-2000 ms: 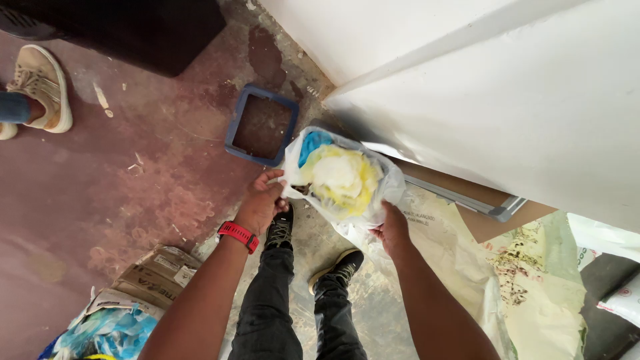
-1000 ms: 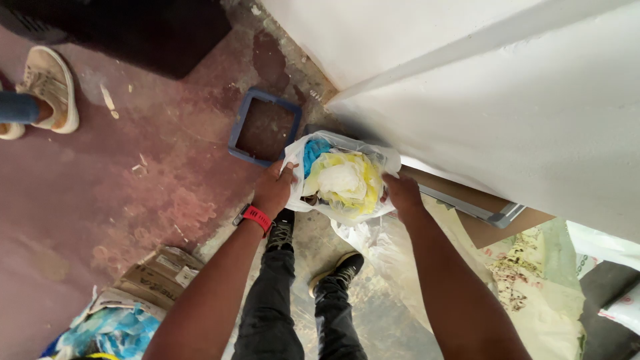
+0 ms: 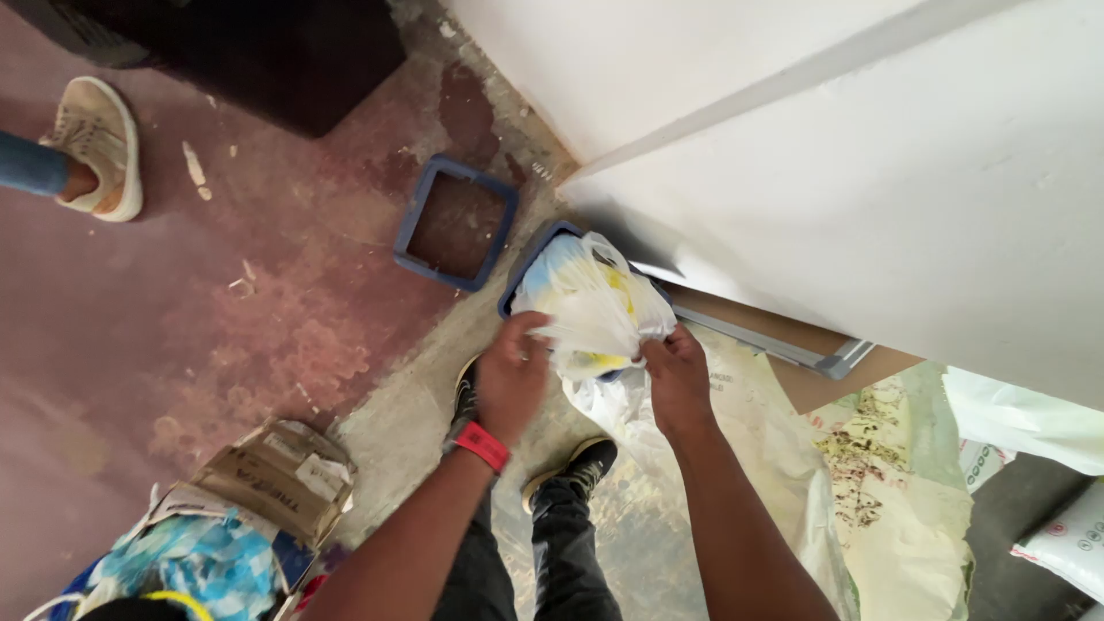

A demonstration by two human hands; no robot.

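Observation:
A white translucent plastic bag [image 3: 586, 302], with yellow and blue contents showing through, sits in a dark blue square bin [image 3: 552, 233]. Its top is drawn partly over the contents. My right hand [image 3: 677, 371] pinches the gathered plastic at the bag's near right side. At the near left edge is my left hand [image 3: 517, 366], blurred, with fingers curled by the plastic; whether it grips the bag is unclear. A red band is on the left wrist. Left of the bin, a blue square frame [image 3: 500, 250] lies on the floor.
A white wall [image 3: 828, 172] stands right of the bin, with a flat cardboard piece [image 3: 811, 384] and metal strip at its foot. Sacks [image 3: 906, 500] cover the floor at right. A cardboard box [image 3: 276, 483] lies lower left. A black object [image 3: 285, 60] and another person's shoe [image 3: 103, 147] are upper left.
The bag stood open with its contents exposed; its plastic is now pulled over them and gathered. Both hands have moved from the bag's sides toward its near edge.

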